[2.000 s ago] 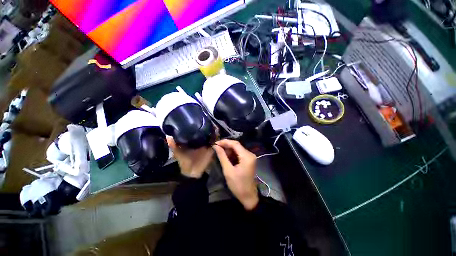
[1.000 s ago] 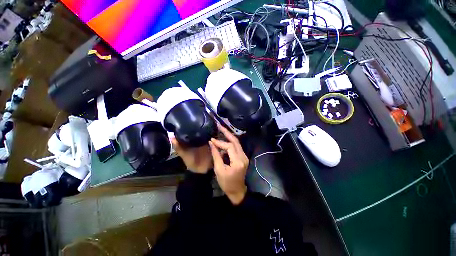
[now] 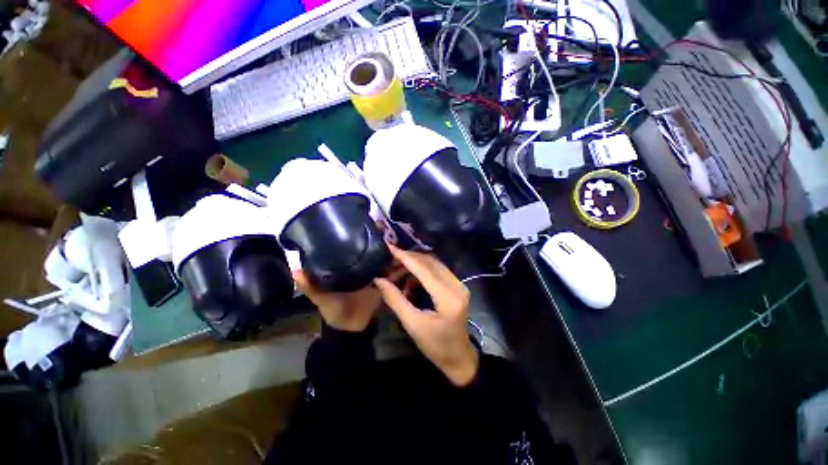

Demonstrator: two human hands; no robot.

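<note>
Three dome cameras with white housings and glossy black balls stand in a row at the bench's front edge: the left camera (image 3: 227, 263), the middle camera (image 3: 329, 222) and the right camera (image 3: 431, 186). My left hand (image 3: 340, 304) is under the middle camera's black ball, its fingers mostly hidden behind the ball. My right hand (image 3: 436, 309) is at the lower right of the same ball, thumb and index finger raised near its edge. Whether it pinches something small there cannot be told.
A yellow tape roll (image 3: 375, 89) and a white keyboard (image 3: 318, 77) lie behind the cameras, below the monitor (image 3: 227, 36). A white mouse (image 3: 578, 270), tape ring (image 3: 606, 199), tangled wires and a parts tray (image 3: 694, 195) are right. More white cameras (image 3: 86, 281) are left.
The view has shifted and come closer. Both hands stay at the middle camera; my right thumb and index finger have spread slightly and shifted at the ball's lower right edge.
</note>
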